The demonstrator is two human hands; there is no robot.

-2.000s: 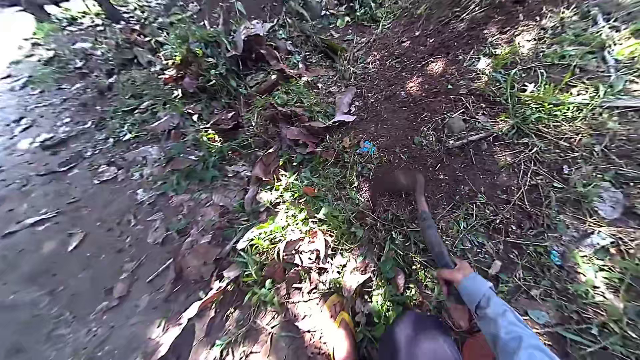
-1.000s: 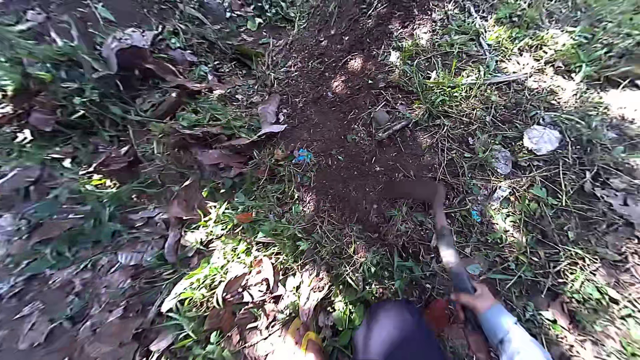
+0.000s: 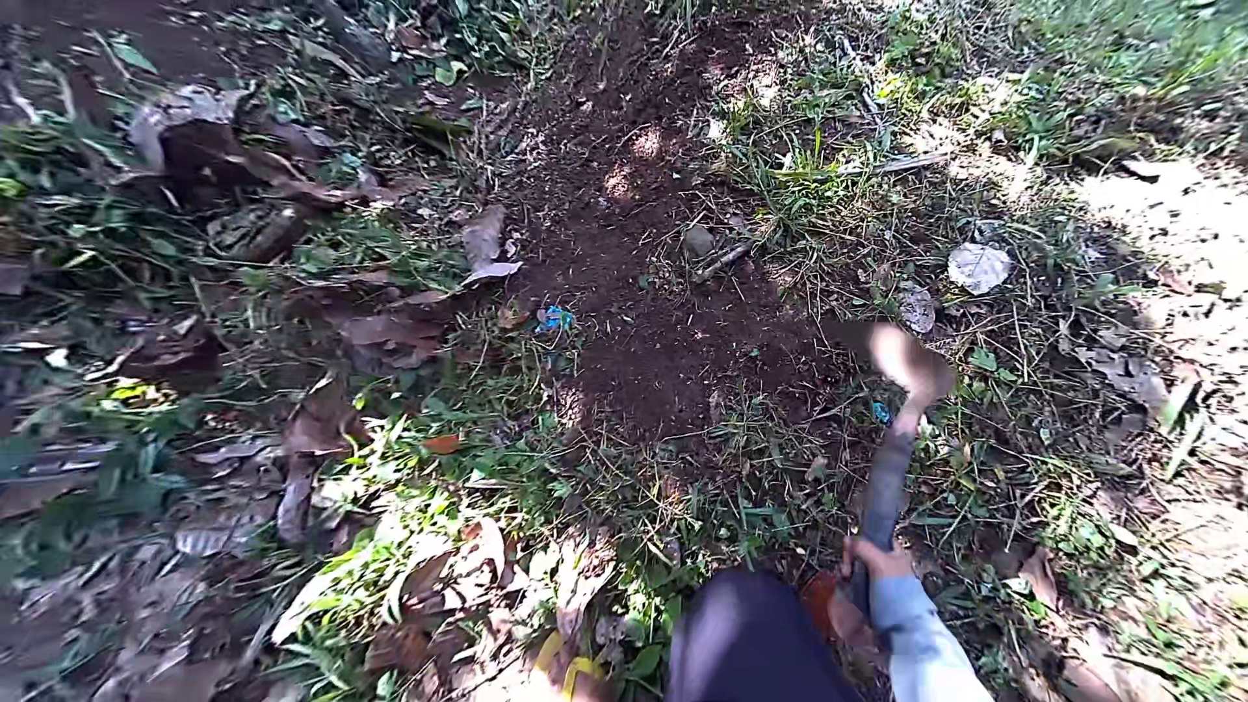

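My right hand (image 3: 880,559), in a light blue-grey sleeve, grips the dark handle of a hoe-like hand tool (image 3: 885,478) at the lower right. The tool's curved neck leads up to a blurred head (image 3: 902,361), which is partly sunlit and lies over the right edge of a patch of bare dark soil (image 3: 673,361). Motion blur hides the exact shape of the blade and whether it touches the ground. My left hand is out of view.
My dark-clad knee (image 3: 751,634) and a foot with yellow sandal straps (image 3: 580,673) are at the bottom. Grass and dry leaves (image 3: 390,331) lie left of the soil. A stone (image 3: 698,241), a stick (image 3: 723,261) and blue scraps (image 3: 554,319) lie about it.
The view has shifted to the right since the oldest frame. The tool's head sits further right of the bare soil than a second ago, my right hand still on its handle.
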